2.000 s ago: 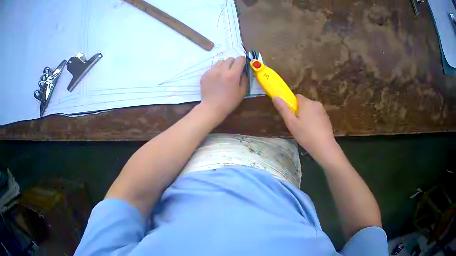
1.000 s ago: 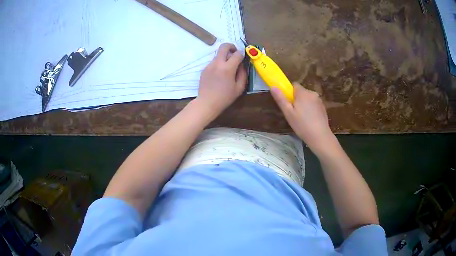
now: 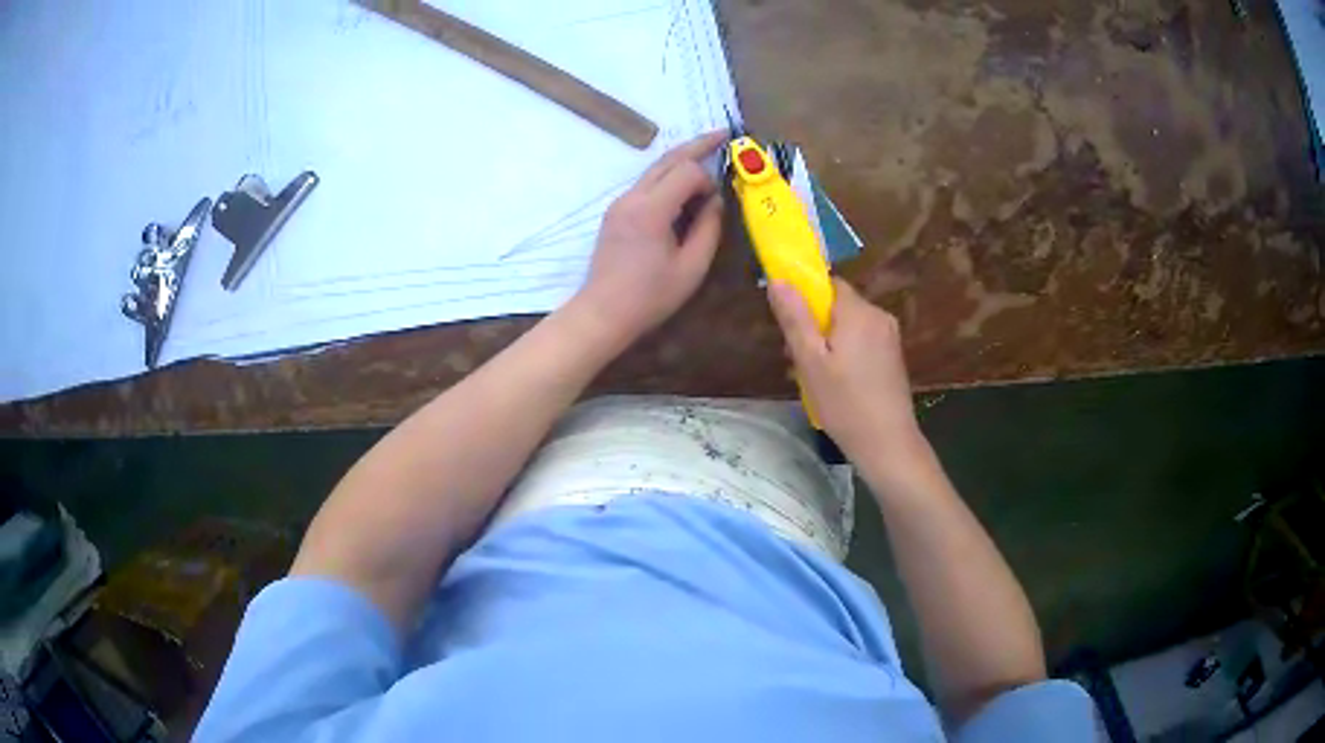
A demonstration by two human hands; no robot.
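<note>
A white paper marker (image 3: 422, 174) with thin printed lines covers the fabric lay, whose dark edge shows along the front. My right hand (image 3: 850, 356) is closed around the yellow handheld electric cutter (image 3: 786, 232). Its dark tip is at the marker's right edge. My left hand (image 3: 654, 247) rests at that edge, left of the cutter, fingertips beside the tip; whether it pinches the layers is hidden. A small teal and white offcut (image 3: 833, 225) lies right of the cutter, partly hidden by it.
A brown curved ruler (image 3: 531, 73) lies on the marker. Two silver bulldog clips (image 3: 263, 225) (image 3: 167, 280) stand at its left. The mottled brown table (image 3: 1046, 189) ends just in front of my body. A white-topped piece (image 3: 1306, 58) is at the far right edge.
The cutter has turned more upright, with its tip farther along the marker's right edge. The offcut has come away from the corner and now lies at an angle to the right.
</note>
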